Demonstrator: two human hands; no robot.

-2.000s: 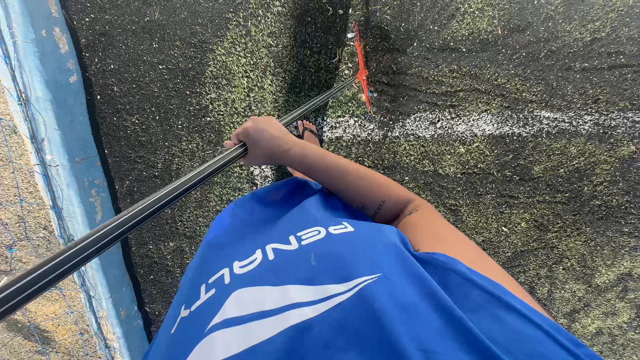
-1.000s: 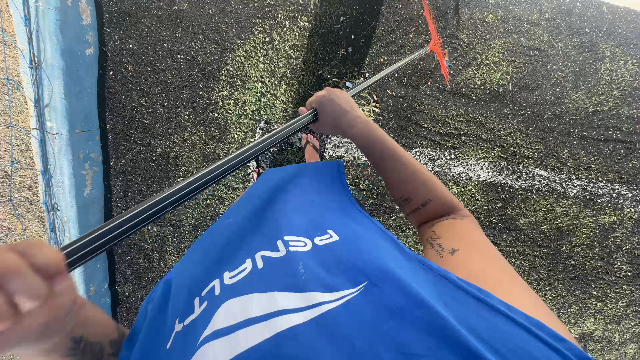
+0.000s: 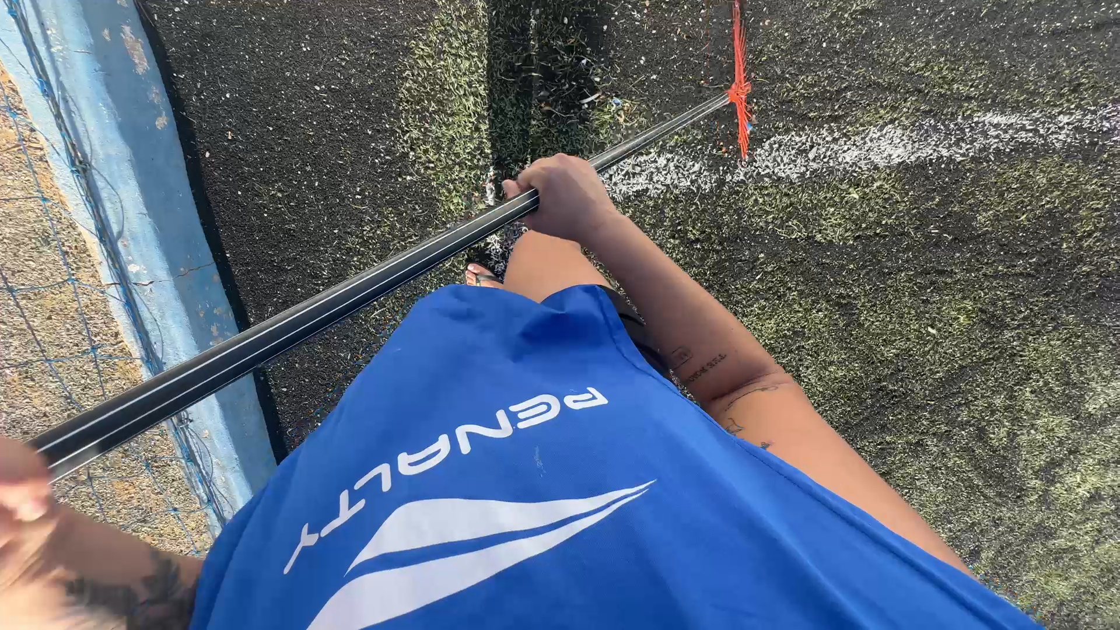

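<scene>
My right hand [image 3: 569, 197] grips the middle of a long black pole with pale stripes [image 3: 306, 319], which slants from lower left to upper right. At its far end is a rake head with orange-red tines [image 3: 740, 94], resting on the artificial turf just above a white line. My left hand [image 3: 19, 490], blurred and cut off by the left edge, is closed around the near end of the pole. The pole passes in front of my blue sleeveless shirt [image 3: 525, 525].
A low blue-painted kerb [image 3: 188, 262] with peeling paint runs down the left, with blue netting [image 3: 87, 166] over it and rough gravelly ground beyond. A white line [image 3: 875, 147] crosses worn turf scattered with black granules. My foot in a sandal [image 3: 483, 276] shows below the pole.
My left hand, out of view two seconds ago, is now at the pole's near end. Since one second ago, the rake head shows lower and further left in the view, closer to the white line.
</scene>
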